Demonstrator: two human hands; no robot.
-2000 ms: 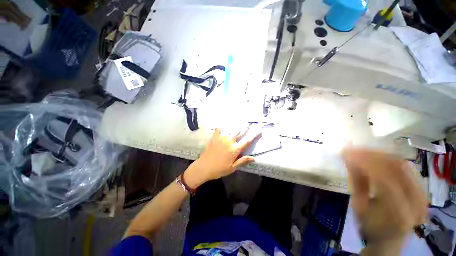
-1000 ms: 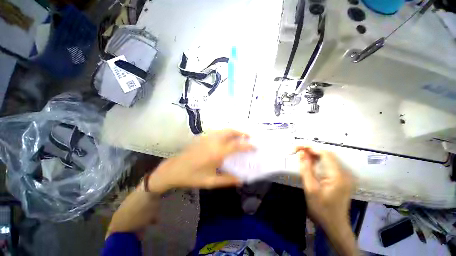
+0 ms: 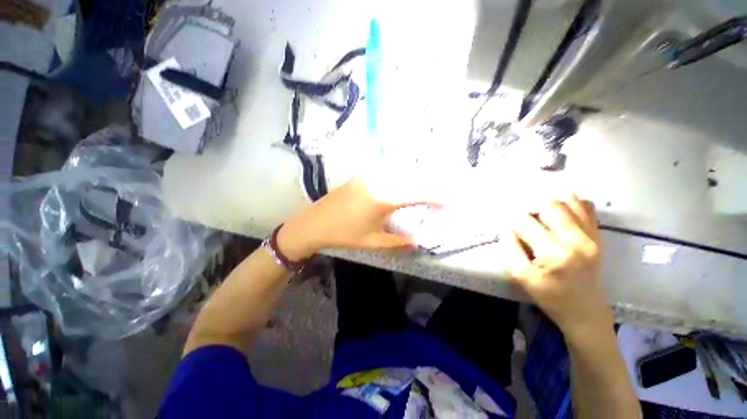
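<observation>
A pocket piece (image 3: 459, 229), washed out white by the lamp, lies at the table's front edge below the needle area. My left hand (image 3: 360, 217) holds its left side, with thumb and fingers around the edge. My right hand (image 3: 553, 245) is at its right side with fingers bent down; glare hides whether it grips the cloth. The sewing machine's presser foot area (image 3: 520, 143) stands just beyond the piece, partly lost in glare.
Black-and-white ties (image 3: 315, 106) lie on the white table (image 3: 237, 184). A tied grey bundle (image 3: 184, 82) with a ticket (image 3: 178, 94) sits at the left edge. A clear plastic bag (image 3: 106, 237) is left of the table. A phone (image 3: 666, 366) lies lower right.
The right hand came in from the far right to the piece, and the left hand now holds its left side. The view has moved closer to the machine.
</observation>
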